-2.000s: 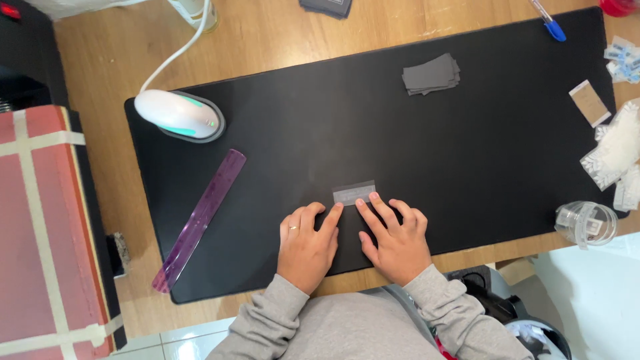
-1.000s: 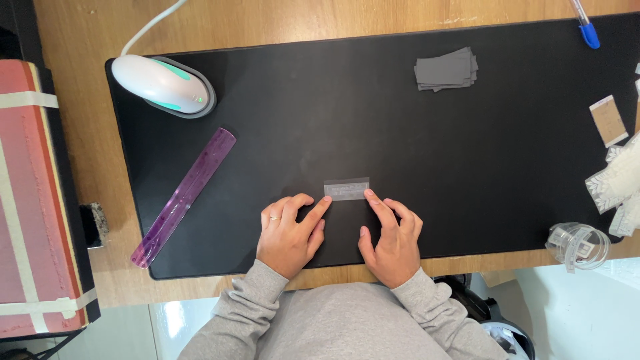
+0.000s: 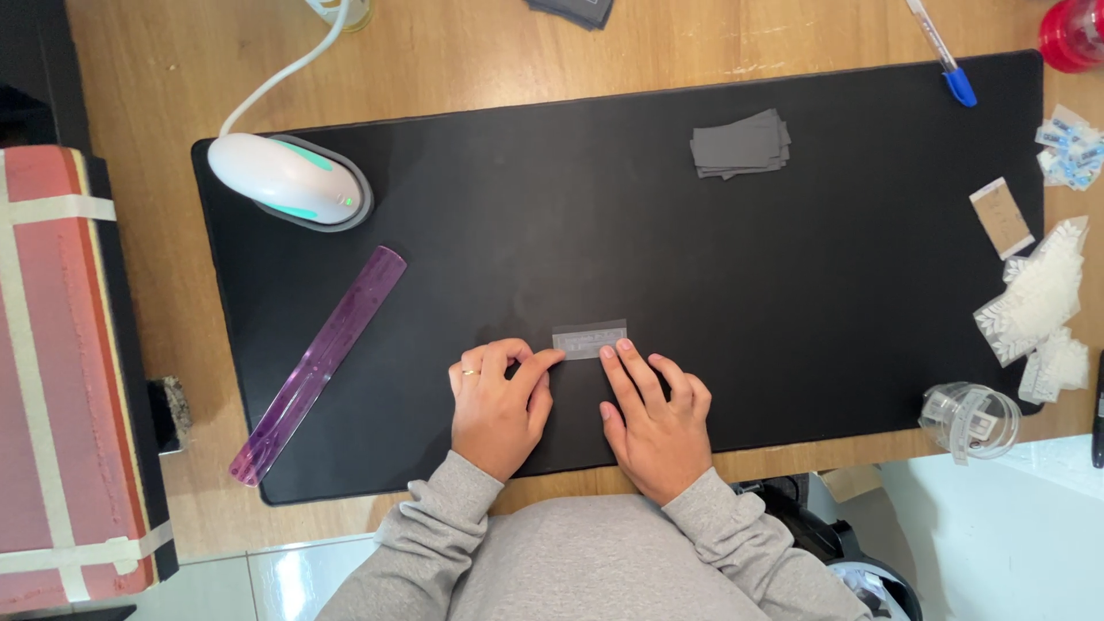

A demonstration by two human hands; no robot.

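Note:
A small clear plastic strip with whitish markings [image 3: 589,341] lies flat on the black desk mat [image 3: 535,207] near its front edge. My left hand [image 3: 500,405], with a ring on one finger, touches the strip's lower left corner with its index finger; the thumb is close to that finger. Two fingertips of my right hand [image 3: 660,414] rest on the strip's lower right corner, and its thumb is held apart. Neither hand grips the strip.
On the mat are a purple ruler [image 3: 319,366], a white mini iron [image 3: 289,181] on its stand and a dark card stack [image 3: 740,145]. Rightward are a blue-capped pen [image 3: 944,60], a brown card [image 3: 1002,218], white packets [image 3: 1035,293] and a clear jar [image 3: 969,421]. A pink, taped press [image 3: 73,379] stands left.
My right fingertips have shifted from the strip's right edge onto its lower right corner. My left thumb has come closer to its index finger. The view has shifted.

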